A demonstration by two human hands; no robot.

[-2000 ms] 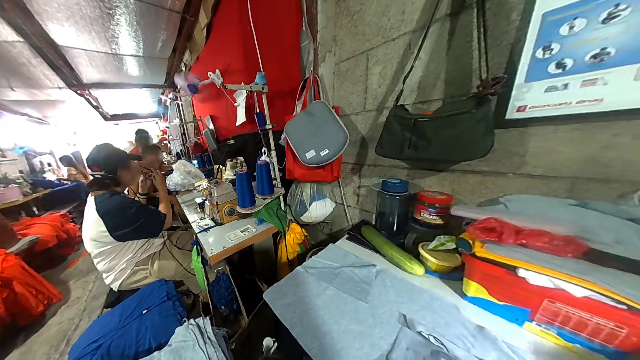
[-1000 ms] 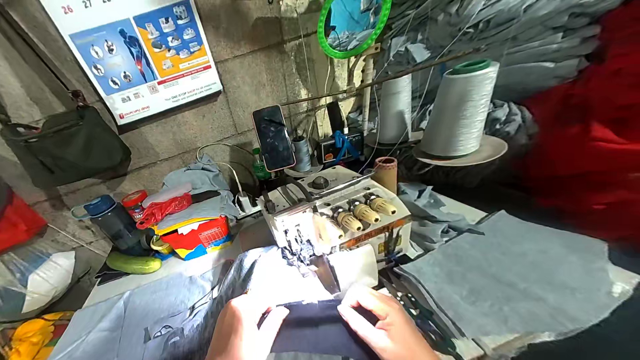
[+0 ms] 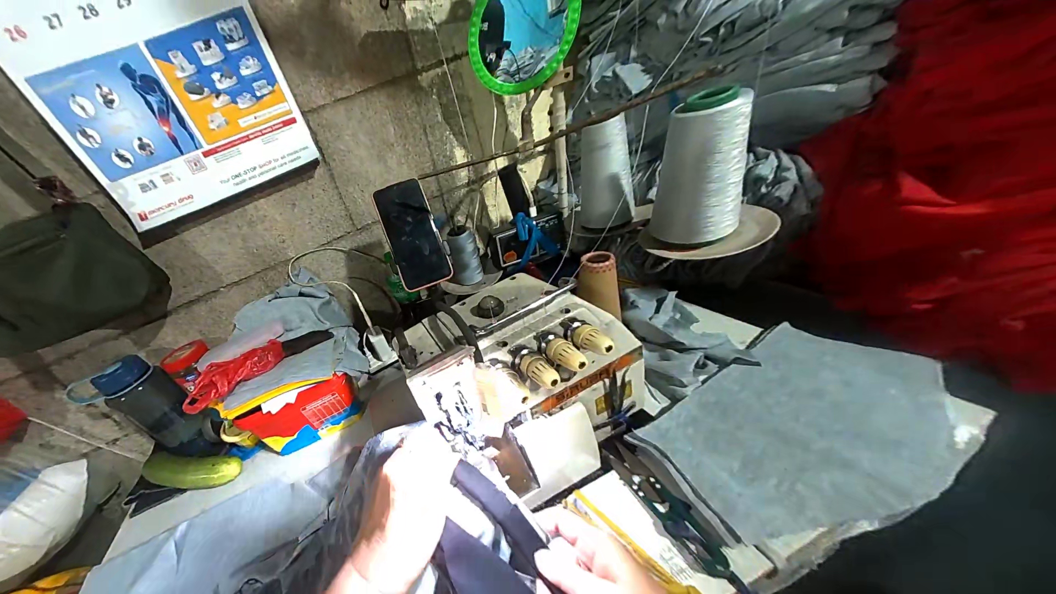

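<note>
A serger sewing machine (image 3: 528, 355) with several cream tension dials stands on the table, its needle area brightly lit. My left hand (image 3: 404, 503) presses on a dark fabric band and grey cloth just in front of the presser foot. To its right, my right hand (image 3: 594, 553) pinches the edge of the dark fabric band (image 3: 503, 511) between thumb and fingers. Grey fabric (image 3: 239, 520) spreads over the table at the left. Glare washes out part of my left hand, and its fingertips are hard to make out.
Left of the machine are a cucumber (image 3: 194, 470), a dark water bottle (image 3: 153, 404) and a red-and-yellow box (image 3: 297, 412). A phone (image 3: 412, 235) stands behind the machine; cones of thread (image 3: 701, 165) are at the back right. Grey cloth (image 3: 817, 421) lies right.
The view has swung right from the workshop aisle to the machine. Since one second ago, my left hand has moved up to the presser foot, and the dark band now runs at a slant between my hands.
</note>
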